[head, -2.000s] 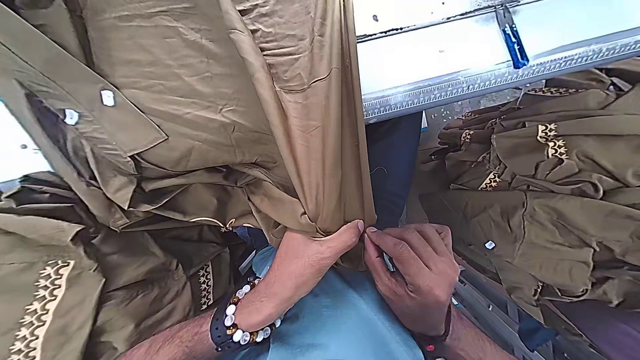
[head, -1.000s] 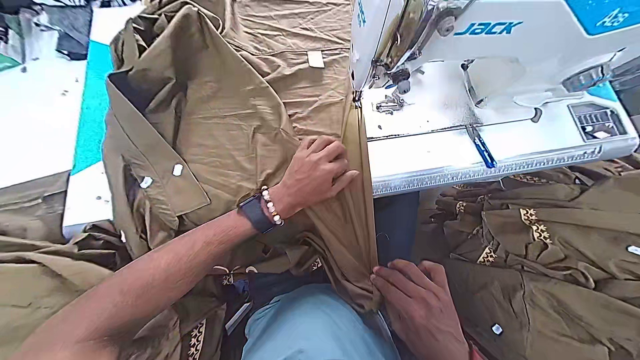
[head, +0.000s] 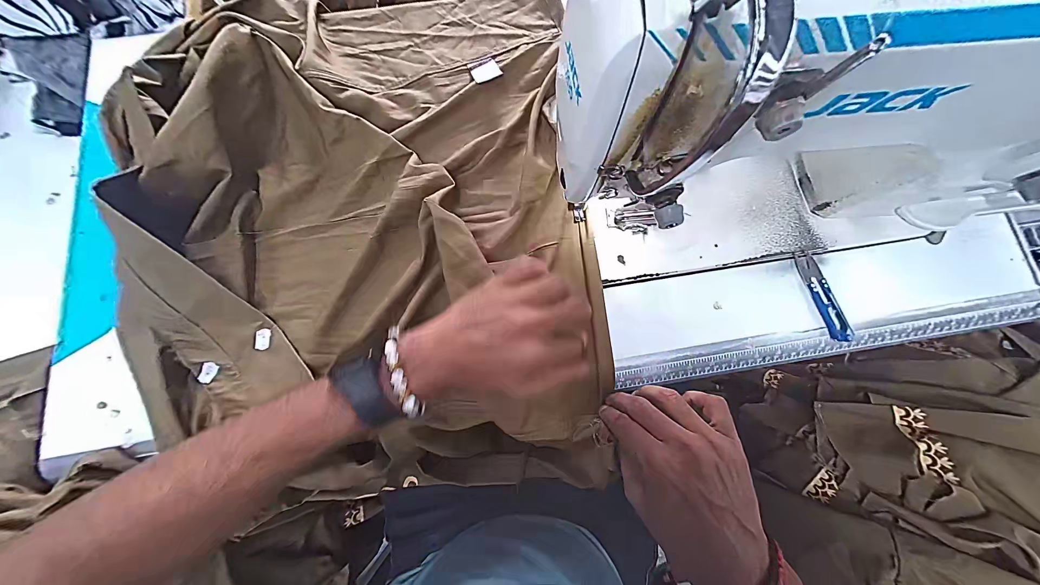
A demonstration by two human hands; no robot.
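Brown fabric (head: pixel 325 211) with small white tags lies spread over the machine bed, its folded right edge running up to the presser foot (head: pixel 578 213) of a Jack sewing machine (head: pixel 877 73). My left hand (head: pixel 508 333), slightly blurred, rests over the cloth left of that edge, fingers curled; whether it pinches cloth cannot be told. A beaded bracelet and a black watch strap circle that wrist. Low on the same edge, by the front of the bed, my right hand (head: pixel 682 455) pinches the fabric between thumb and fingers.
Blue thread snips (head: pixel 825 301) lie on the white bed, behind a measuring scale (head: pixel 812 341) along its front edge. More brown fabric with gold trim (head: pixel 926 447) is heaped at the right. Black-and-white cloth (head: pixel 57 65) lies at the upper left.
Two seconds ago both hands met at the fabric's lower edge; my left hand has since moved up and left onto the cloth. The view has shifted, bringing the machine head into sight.
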